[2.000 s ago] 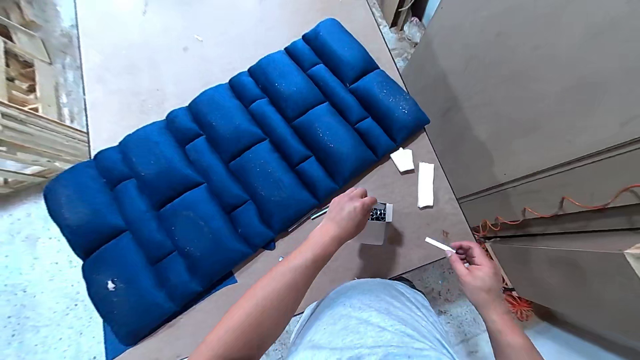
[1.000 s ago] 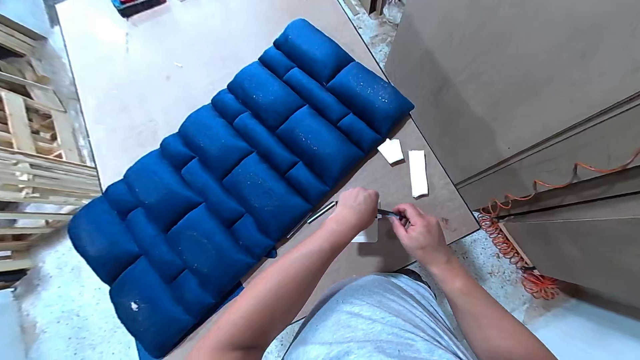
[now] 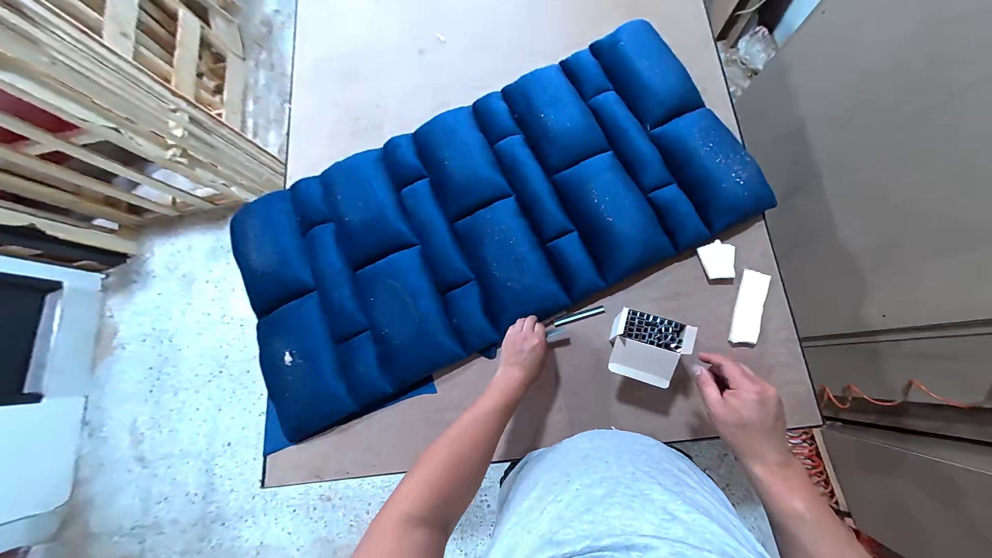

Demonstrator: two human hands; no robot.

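My left hand (image 3: 525, 349) is at the lower edge of a blue tufted upholstery cushion panel (image 3: 504, 240), its fingers closed on the near end of thin strips, probably staple strips; how many it grips is hidden. A greenish-silver strip (image 3: 580, 315) points right from beside the fingertips. To the right of that hand, an open white cardboard box (image 3: 640, 369) holds many small dark, shiny metal pieces. My right hand (image 3: 740, 399) hovers just right of the box, fingers curled and apart, with nothing visible in it.
Two white pieces of material (image 3: 749, 307) (image 3: 717, 260) lie on the brown tabletop (image 3: 372, 77) near its right edge. Wooden frames (image 3: 116, 108) stand at upper left. An orange coiled hose (image 3: 810, 457) hangs beyond the table's right corner, beside large brown panels (image 3: 891, 194).
My left hand has moved left from the box to the thin strips. My right hand has moved away from the box, and the dark piece it held is no longer seen in it. The view has shifted.
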